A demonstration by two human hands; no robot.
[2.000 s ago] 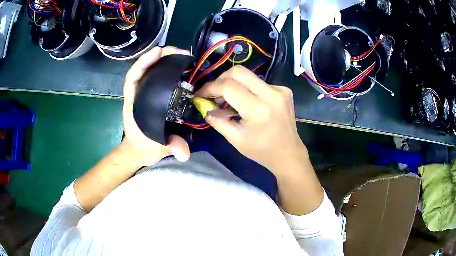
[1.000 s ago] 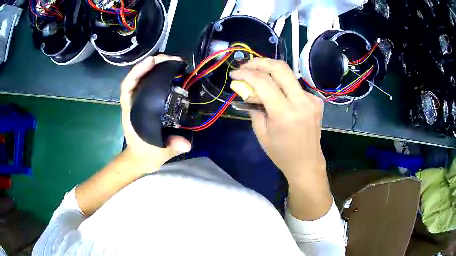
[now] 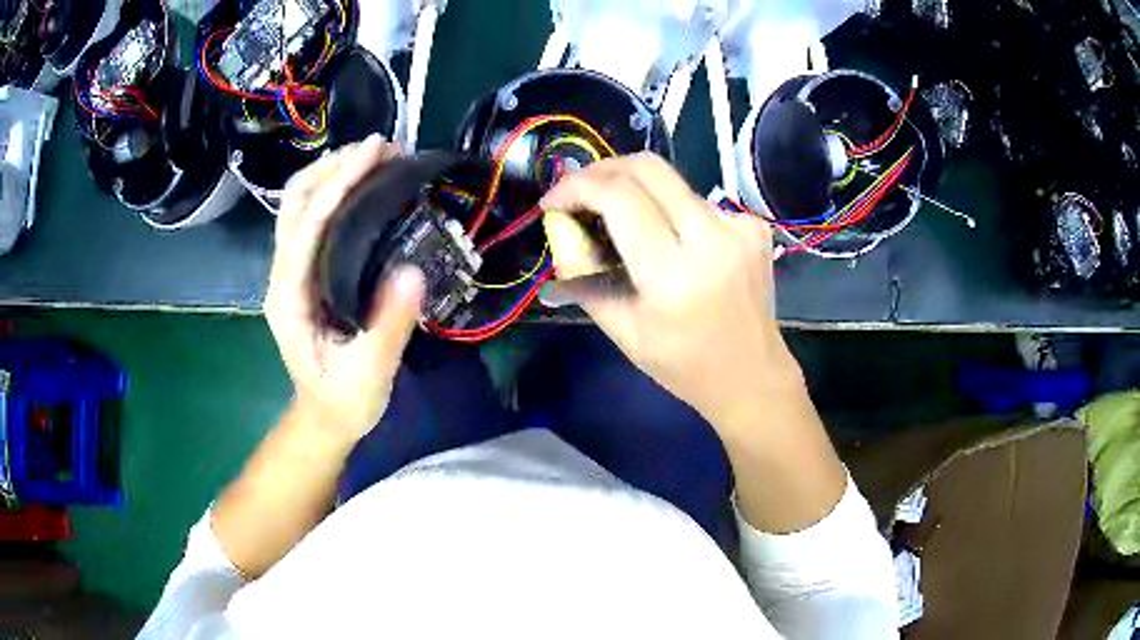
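Note:
My left hand (image 3: pixel 328 281) holds a black front shell (image 3: pixel 363 231), thumb over its rim. A circuit board (image 3: pixel 438 256) sits inside, facing right. Red, blue and yellow leads (image 3: pixel 513 148) run from the board to the camera housing (image 3: pixel 600 100) behind. My right hand (image 3: pixel 681 275), with a yellow patch on a fingertip, is beside the leads right of the board. Its fingertips are curled near the leads; whether they grip one is hidden.
A housing with loose leads (image 3: pixel 781 163) lies to the right; black shells (image 3: pixel 1000 163) are piled beyond. Units with boards (image 3: pixel 269 50) lie at left. A carton (image 3: pixel 1000 525) and blue stool (image 3: pixel 75 425) stand below the bench edge (image 3: pixel 188 305).
The black shell has tilted so the board shows more to me. My right hand has moved away from the board, then slightly back left and down. The view has shifted, showing more of the bench's far side.

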